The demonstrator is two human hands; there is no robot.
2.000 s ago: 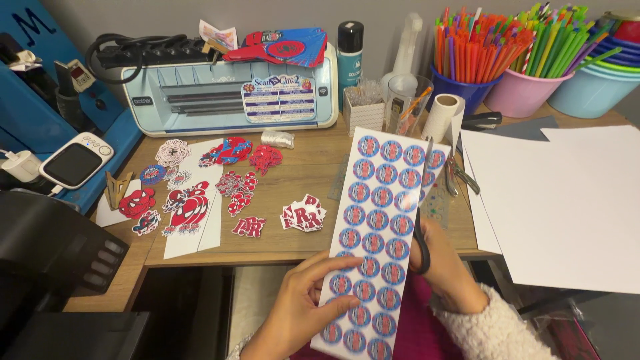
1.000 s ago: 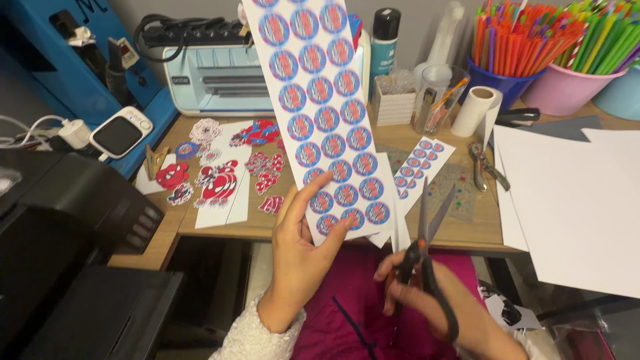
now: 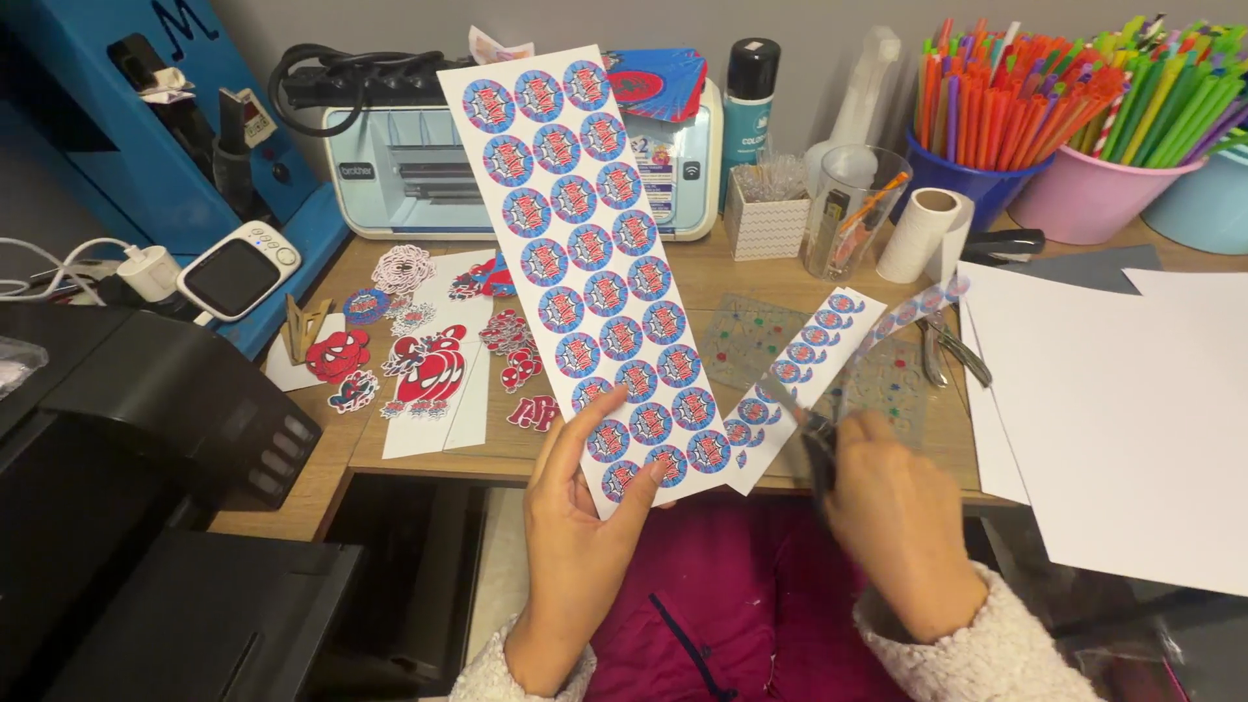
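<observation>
My left hand (image 3: pixel 585 526) grips the bottom of a white paper sheet (image 3: pixel 590 283) printed with rows of round blue and red designs, the thumb in front. Black-handled scissors (image 3: pixel 819 439) are in my right hand (image 3: pixel 892 507), to the right of the sheet; motion blurs them. Beyond the blades, a cut strip (image 3: pixel 809 375) with round designs lies slanted on the table. A narrow curled strip (image 3: pixel 902 310) stands out to the right of it. Cut-out red spider-themed paper pieces (image 3: pixel 429 375) lie on the left of the table.
A Brother cutting machine (image 3: pixel 409 175) stands at the back, a black printer (image 3: pixel 146 409) at the left. A spray can (image 3: pixel 749 117), a clear cup (image 3: pixel 848 210), a white roll (image 3: pixel 916 234) and pliers (image 3: pixel 951 351) are behind the strips. Large white sheets (image 3: pixel 1131 409) cover the right side.
Two seconds ago the scissors were at the sheet's right edge. The sheet, narrower now, has been moved left in my left hand. Since one second ago the scissors have moved up toward the strips.
</observation>
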